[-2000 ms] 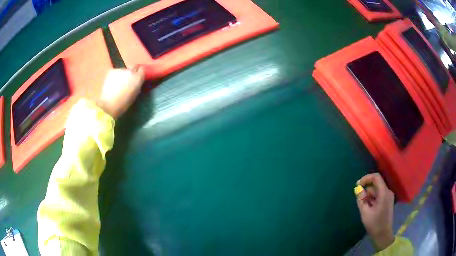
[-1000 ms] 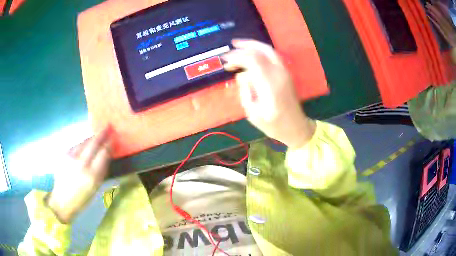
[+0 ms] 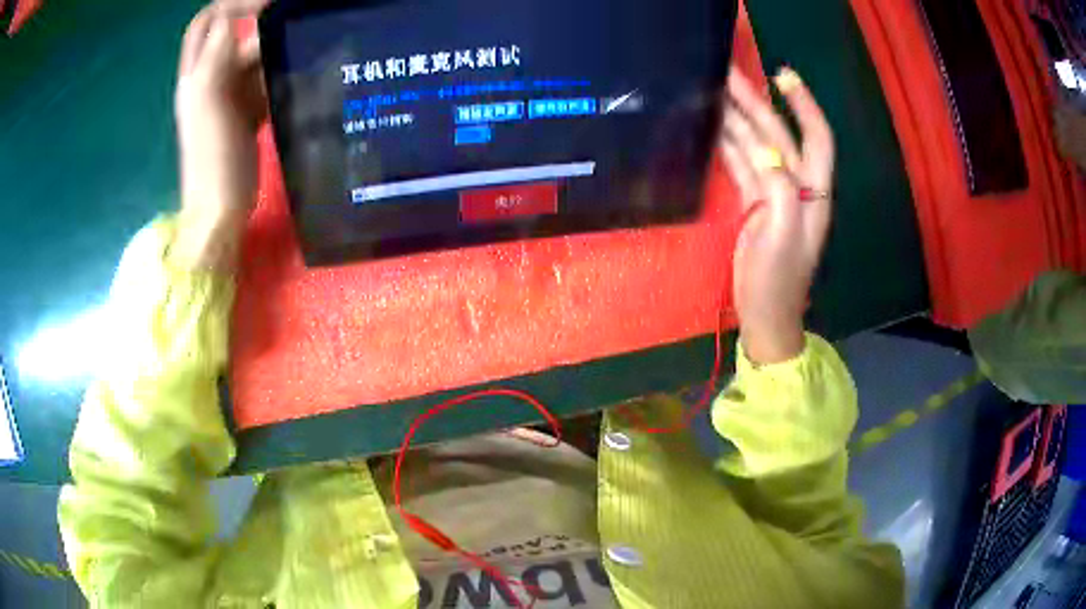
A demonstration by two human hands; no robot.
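Note:
The tablet (image 3: 476, 143) lies over the orange-red foam pad (image 3: 453, 321), its screen lit with Chinese text, small blue buttons and a red button. My left hand (image 3: 220, 113) holds the tablet's left edge; its fingertips are cut off by the top of the picture. My right hand (image 3: 780, 202) is at the tablet's right edge, fingers partly spread, with the red cord (image 3: 411, 446) running up to it. A yellow band shows on a finger. The plug itself is hidden or too small to tell. The cord loops down over my chest.
More red pads (image 3: 923, 214) with a dark tablet (image 3: 971, 95) stand on the right of the green bench (image 3: 107, 202). Another person's sleeve (image 3: 1034, 339) and hand show at the right edge. A black slotted crate-like object (image 3: 1012, 500) is at the lower right.
My left hand has moved up from the pad's lower corner to the tablet's left edge. My right hand has moved from over the screen to the right edge, and the cord now runs to it.

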